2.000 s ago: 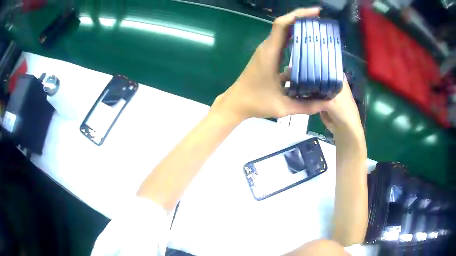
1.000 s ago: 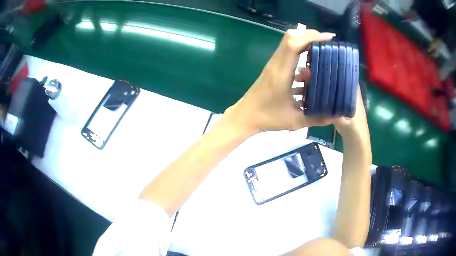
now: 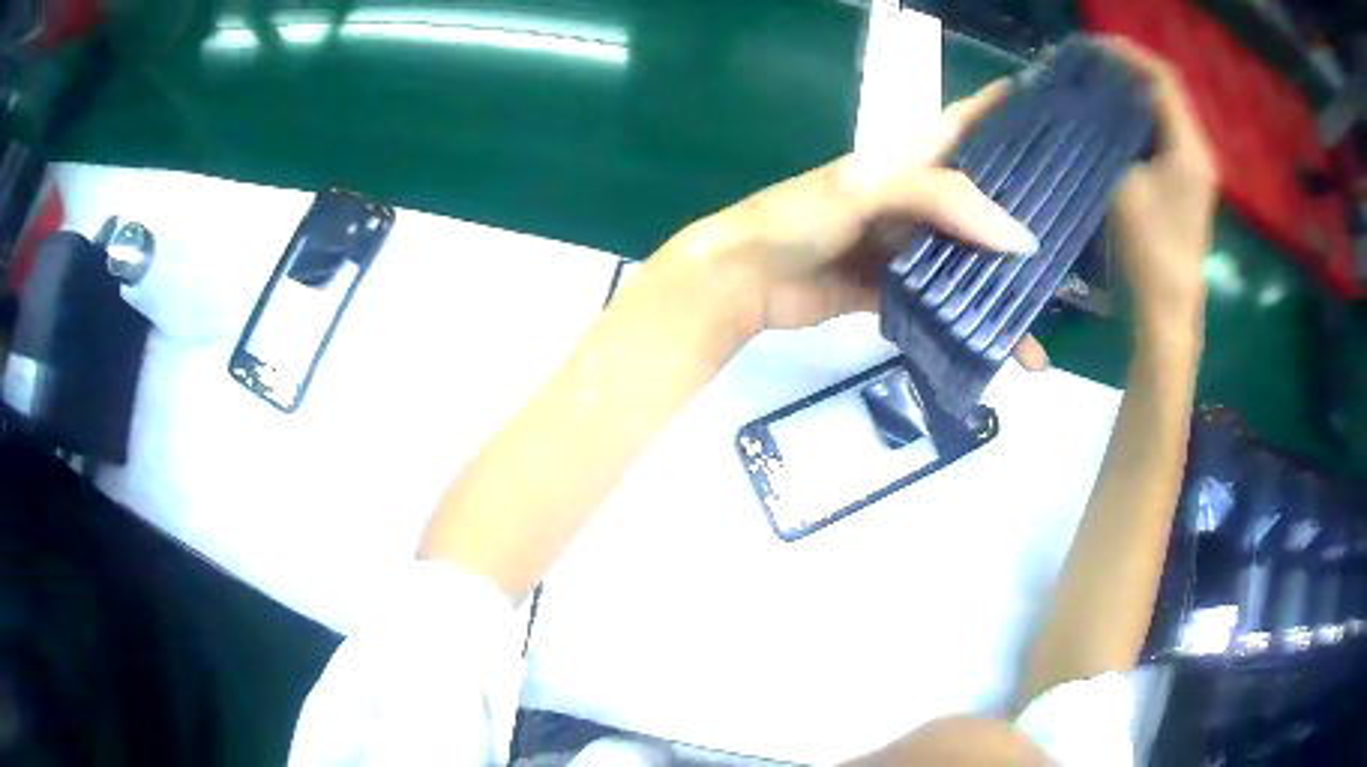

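A thick dark stack of middle frames [image 3: 1034, 202] is held in the air at upper right, tilted, with its parallel edge ridges showing. My left hand [image 3: 855, 225] grips its left side, with the thumb across the ridges. My right hand [image 3: 1169, 165] holds its far right side; some fingers are hidden behind the stack. Below the stack, a single middle frame [image 3: 862, 465] lies flat on the white surface [image 3: 675, 629], its camera end partly covered by the stack. Another single frame [image 3: 312, 300] lies flat further left.
The green conveyor belt [image 3: 450, 128] runs across beyond the white surface. A white strip [image 3: 900, 83] crosses it behind my hands. A black box-like device [image 3: 75, 352] and a round metal object [image 3: 131, 250] are at far left. A shiny black tray of frames [image 3: 1274, 562] is at right, a red tray [image 3: 1244, 120] at upper right.
The stack has turned from upright to tilted, its lower end pointing down-left over the single frame. My left thumb has moved onto the ridges, and my right hand has moved up and right.
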